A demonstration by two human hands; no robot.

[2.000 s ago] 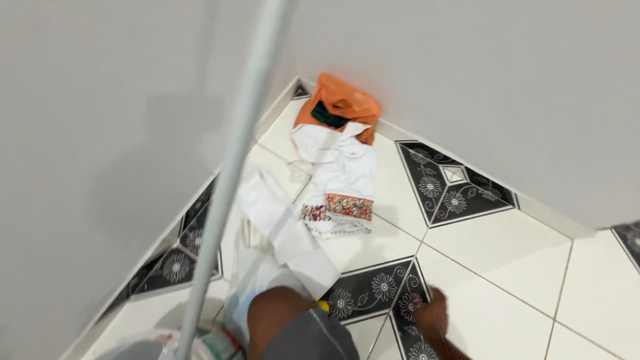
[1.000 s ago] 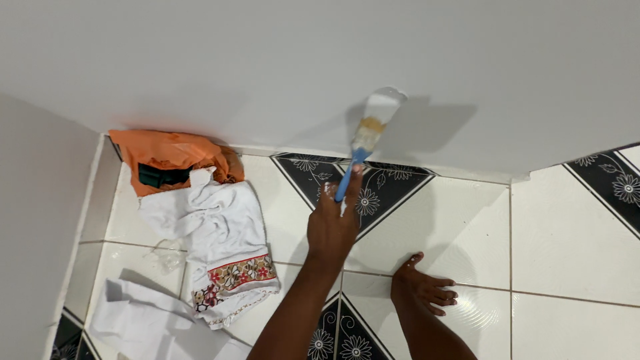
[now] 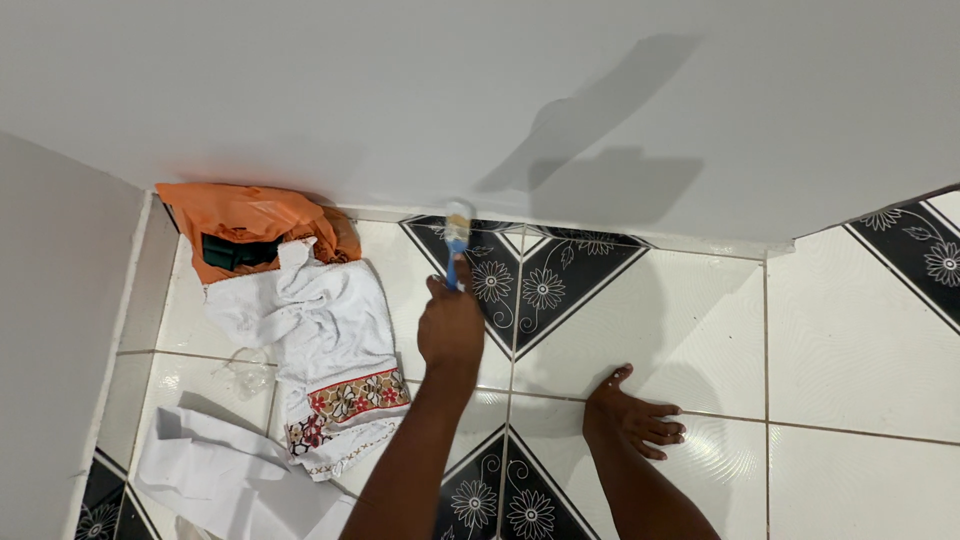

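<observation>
My left hand [image 3: 451, 330] is closed around the blue handle of a paintbrush [image 3: 457, 232]. The blurred, whitish bristles lie over the joint between the grey wall [image 3: 390, 97] and the low tiled skirting [image 3: 382, 214]. To the right and lower, my right hand [image 3: 636, 416] rests on the glossy white floor tiles [image 3: 705, 322], fingers spread and holding nothing. White spots mark some of its fingertips. A white cloth [image 3: 337, 315] with a patterned red and brown border lies left of my left arm.
An orange plastic bag [image 3: 247, 206] with dark green material inside sits in the left wall corner. White folded paper or card [image 3: 225, 472] and a crumpled clear plastic piece [image 3: 251, 371] lie on the floor. A wall edge [image 3: 793, 244] juts at the right.
The brush, against the wall above the skirting one second ago, has moved down and left to the wall's base. My right hand remains on the floor. The view has shifted strongly since the oldest frame.
</observation>
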